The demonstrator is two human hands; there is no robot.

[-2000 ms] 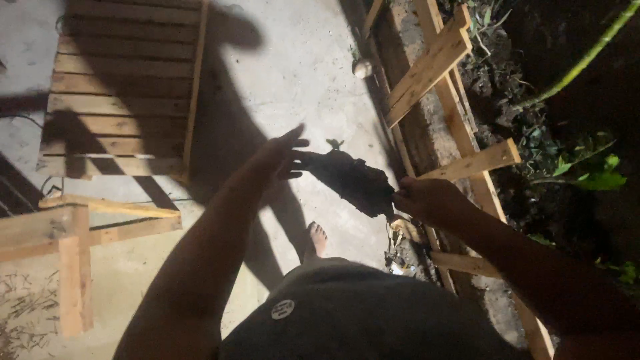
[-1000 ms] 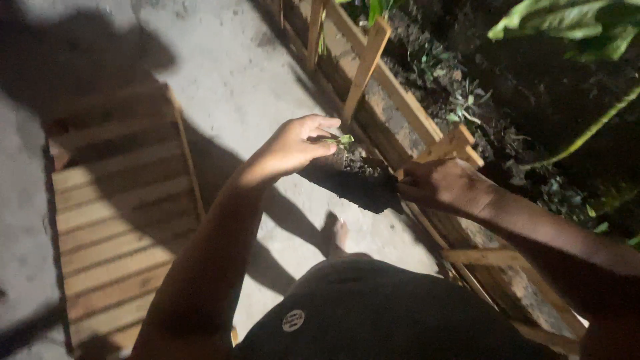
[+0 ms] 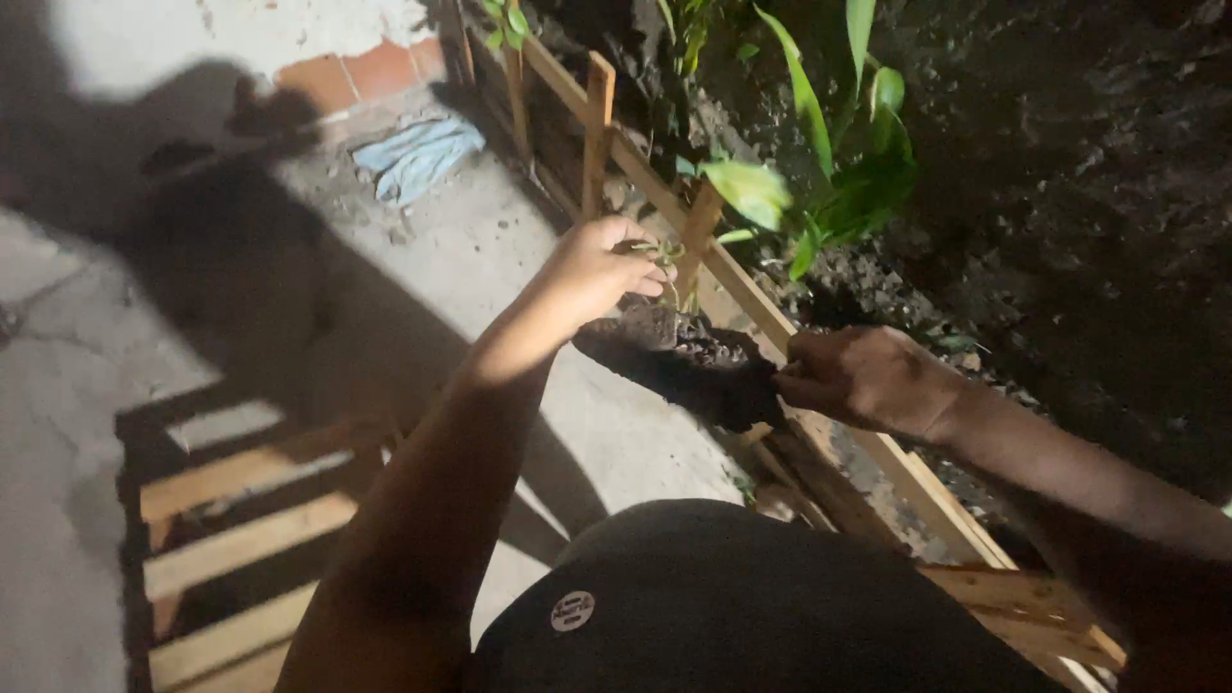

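A dark, ragged-edged piece with soil on it (image 3: 707,371) hangs between my hands, above the concrete floor. My right hand (image 3: 852,380) has its fingers closed on the right edge of this piece. At its upper left, my left hand (image 3: 621,265) holds a small green plant (image 3: 662,255) between thumb and fingers. Thin stems run from the plant down toward the soil. Whether the roots are in the soil cannot be seen. The material under the soil is too dark to name.
A wooden slatted fence (image 3: 751,289) runs diagonally beside a soil bed with leafy plants (image 3: 866,183). A wooden slatted pallet (image 3: 250,544) lies at the lower left. A light blue cloth (image 3: 419,159) rests on the floor near the wall's terracotta tiles (image 3: 351,82).
The view has swung toward the wall and plants. Two seconds ago my left hand was at the left end of the dark piece; now its fingers are on the small plant. My right hand keeps its hold.
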